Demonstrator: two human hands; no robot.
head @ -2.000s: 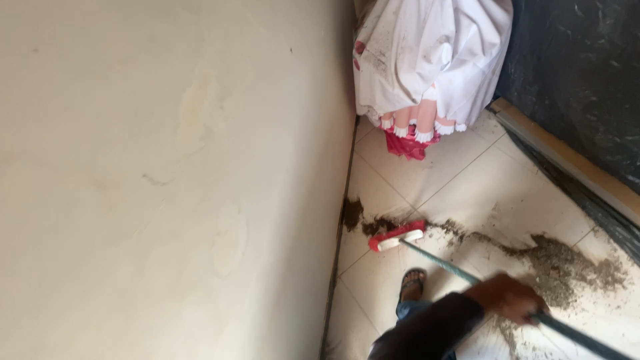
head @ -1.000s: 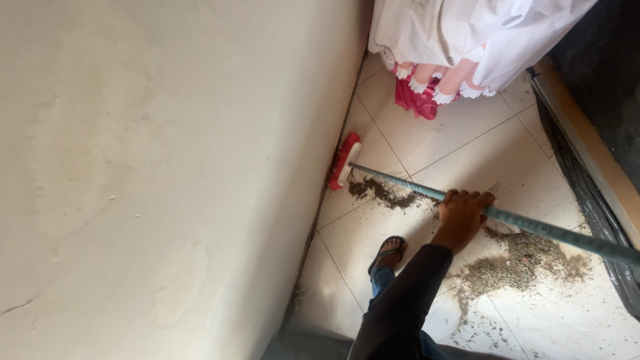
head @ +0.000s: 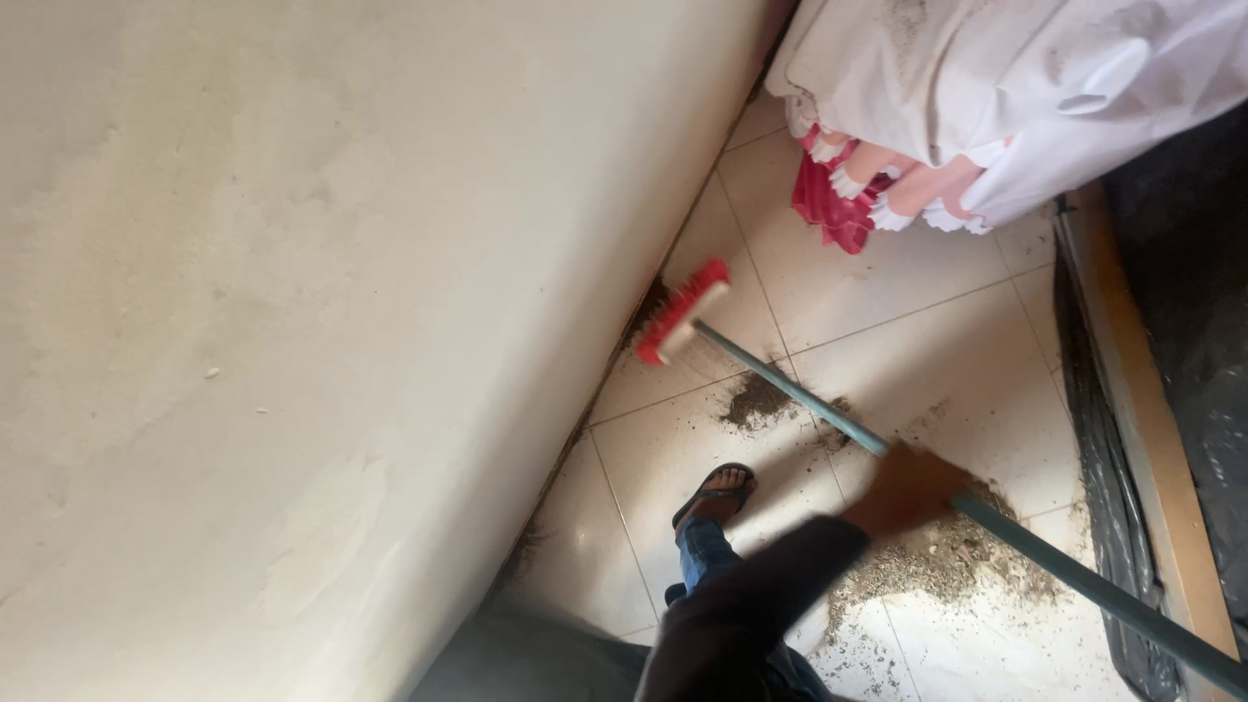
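My left hand (head: 912,487) is closed around the blue-green pole (head: 1063,565) of a push broom, in its middle part. The broom's head (head: 682,312), with red bristles and a pale block, is at the base of the wall and slightly blurred. Dark dirt lies partly behind the bristles, and a small pile of dirt (head: 760,398) is below the pole. A wider spread of dirt and debris (head: 946,561) covers the tiles under and beyond my hand. The pole runs out of view at the lower right. My right hand is not in view.
A stained pale wall (head: 292,292) fills the left side. White cloth (head: 975,88) with pink parts hangs at the top right, a red cloth or bag (head: 837,200) below it. Black plastic (head: 1111,497) lies along a wooden edge (head: 1170,468). My sandaled foot (head: 726,483) stands on the tiles.
Between the two earlier frames the broom head moved left to the wall; it is still beside the wall now. A dirt pile shows under the pole. My left hand keeps hold of the pole.
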